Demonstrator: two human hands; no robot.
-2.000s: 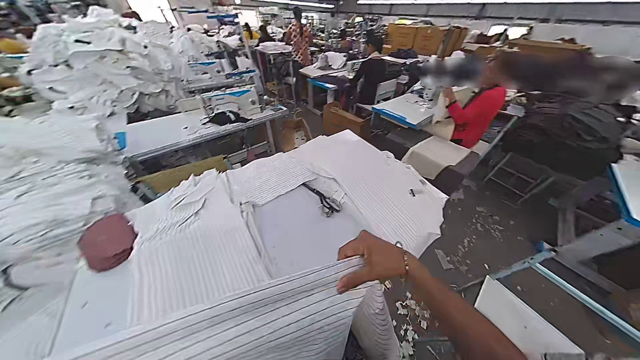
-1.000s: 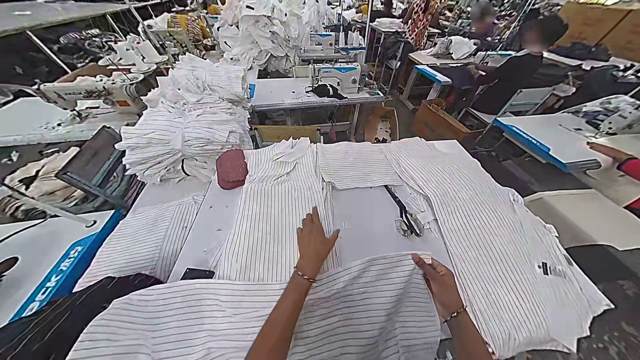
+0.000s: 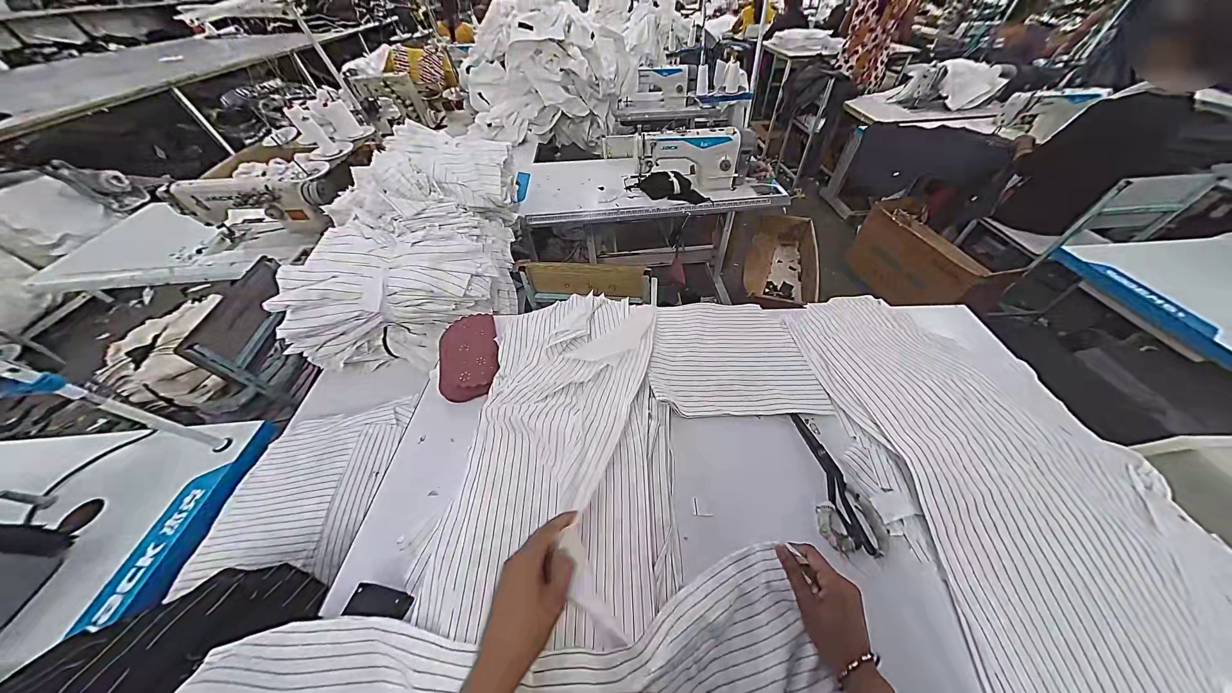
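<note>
My left hand (image 3: 534, 577) grips the near end of a striped fabric panel (image 3: 577, 433), which is lifted and partly turned over above a stack of like panels. Between the fingertips of my right hand (image 3: 823, 602) is the edge of another striped white cloth (image 3: 717, 616), which spreads across the near side of the table. Scissors with wrapped handles (image 3: 847, 510) lie right of centre, beyond my right hand. Striped pieces (image 3: 731, 361) lie at the far edge, and a large striped stack (image 3: 1001, 462) covers the right side. A dark red patterned object (image 3: 469, 358) sits left of the middle stack.
Bundled striped cloth (image 3: 385, 279) is heaped at the far left. Beyond the table stand a sewing machine (image 3: 698, 154), a wooden bench (image 3: 587, 281) and cardboard boxes (image 3: 780, 260). Another machine table (image 3: 144, 539) adjoins at left. A person in dark clothing (image 3: 1107, 164) sits at far right.
The view has swung left since the first frame. My left hand, flat on the middle stack one second ago, now holds a lifted panel from it. My right hand still holds the near cloth's edge.
</note>
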